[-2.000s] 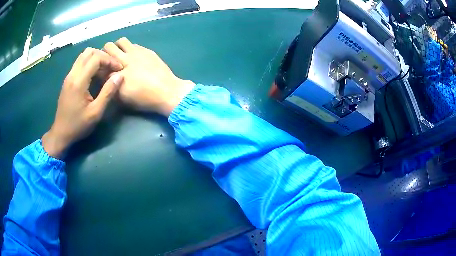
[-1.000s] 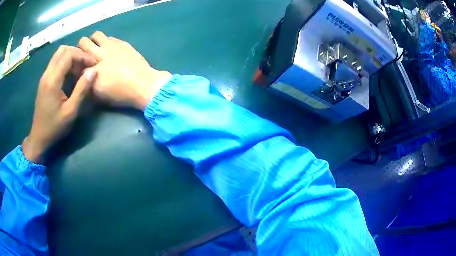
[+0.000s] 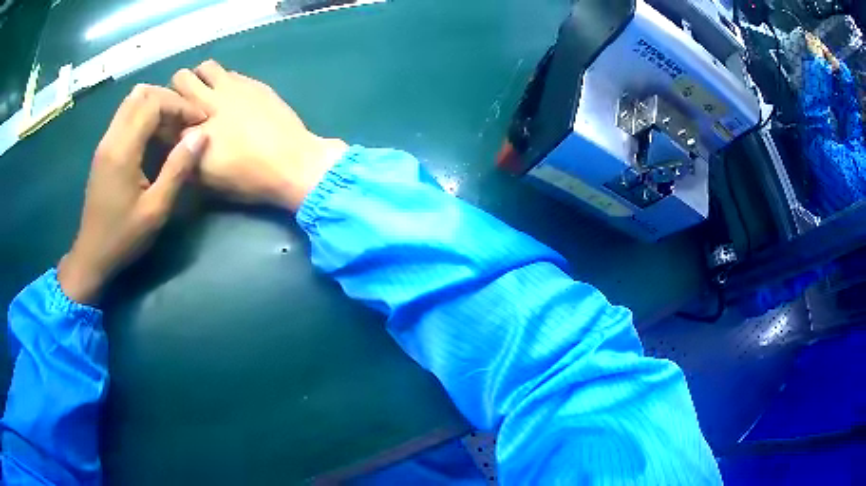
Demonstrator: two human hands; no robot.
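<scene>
My left hand (image 3: 133, 180) is at the left over the green mat (image 3: 275, 370), its thumb and fingertips brought to the side of my right hand. My right hand (image 3: 249, 138) rests on the mat beside it, back up, fingers pointing up-left and curled. The hands touch. Any thing between the fingers or under the right hand is hidden or too small to see, so I cannot tell if either holds something.
The white-blue screw feeder (image 3: 650, 123) with a metal mechanism stands on the right of the bench. A pale rail (image 3: 152, 49) runs along the far edge. A black cable (image 3: 707, 308) hangs beside the feeder. Another person's blue sleeve (image 3: 828, 142) shows at far right.
The whole view has shifted slightly left and right with the camera. My hands keep nearly the same pose and place on the mat.
</scene>
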